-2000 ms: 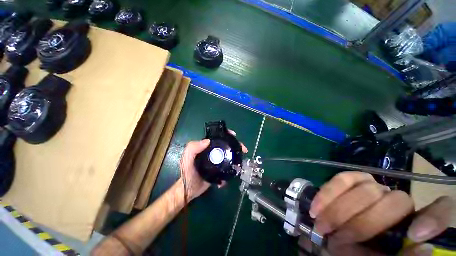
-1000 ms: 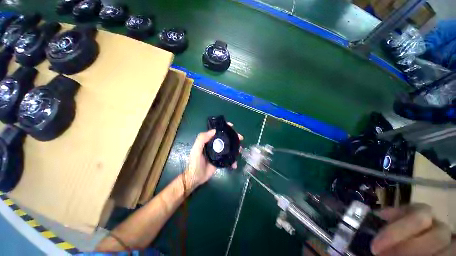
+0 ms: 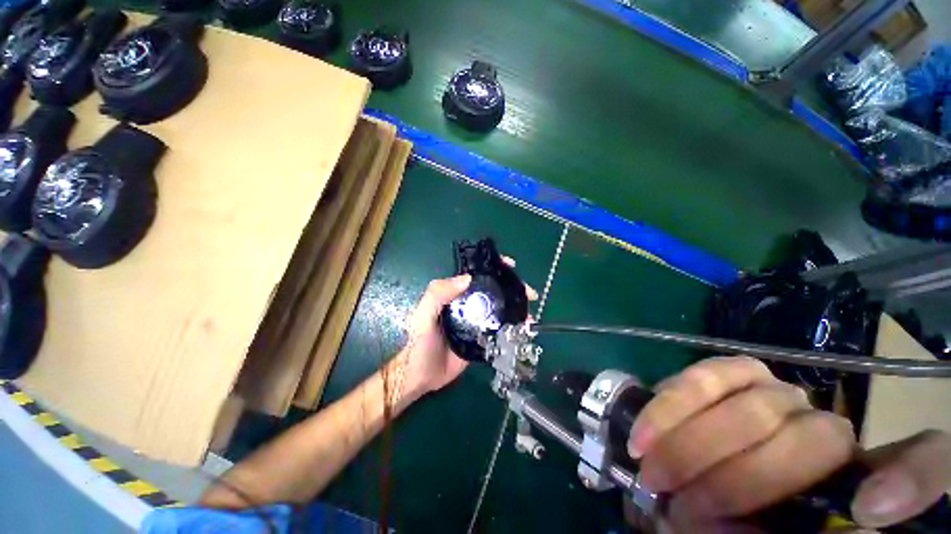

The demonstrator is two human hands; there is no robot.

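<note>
My left hand (image 3: 433,339) holds a glossy black round housing (image 3: 482,302) over the dark green bench, its short neck pointing up and away. A pale disc shows on its face. My right hand (image 3: 746,443) is closed around the black grip of a screwdriver (image 3: 553,422) at the lower right. The silver screwdriver nose (image 3: 513,355) is at the housing's right lower rim and appears to touch it. A thin grey feed hose (image 3: 709,342) runs from the nose to the right edge.
Cardboard sheets (image 3: 240,198) at left carry several black housings (image 3: 89,198). More housings (image 3: 474,97) lie on the green conveyor (image 3: 626,156) beyond the blue edging. A cluster of housings (image 3: 777,313) and cardboard are at right. Clear plastic bags (image 3: 871,89) lie at upper right.
The driver first moved back and right off the housing, then returned to its rim. The housing has turned slightly in my left hand. The whole view has shifted a little.
</note>
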